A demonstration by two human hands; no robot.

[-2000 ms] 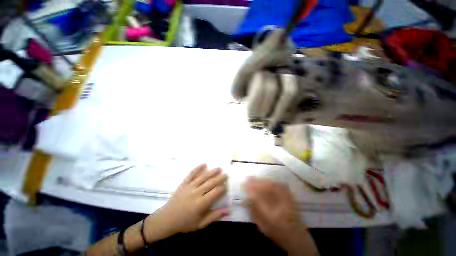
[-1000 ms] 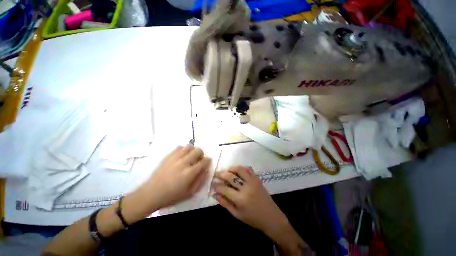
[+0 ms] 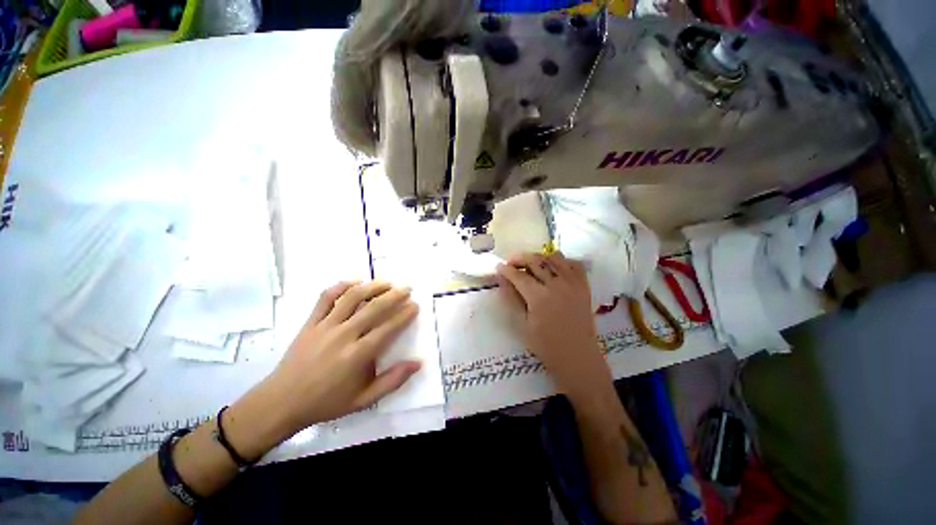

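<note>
My left hand (image 3: 354, 349) lies flat, fingers a little apart, on a white fabric piece (image 3: 413, 395) at the table's front edge. My right hand (image 3: 559, 308) is right of the presser foot (image 3: 480, 242), its fingertips at a white strip (image 3: 472, 271); whether they grip it cannot be told. The needle is too small to make out. The sewing machine head (image 3: 657, 113) stands above. Stacks of white cut pieces (image 3: 123, 277) lie at the left. More white pieces (image 3: 595, 231) lie just behind my right hand.
Yellow-handled scissors (image 3: 657, 323) and red-handled scissors (image 3: 688, 290) lie right of my right hand. A white heap (image 3: 754, 277) lies at the far right. A green basket (image 3: 62, 51) with a pink spool is at the top left. A printed ruler (image 3: 493, 371) runs along the front edge.
My right hand has moved away from my left, up and right toward the presser foot. My left hand has opened flat on the piece. The view has shifted.
</note>
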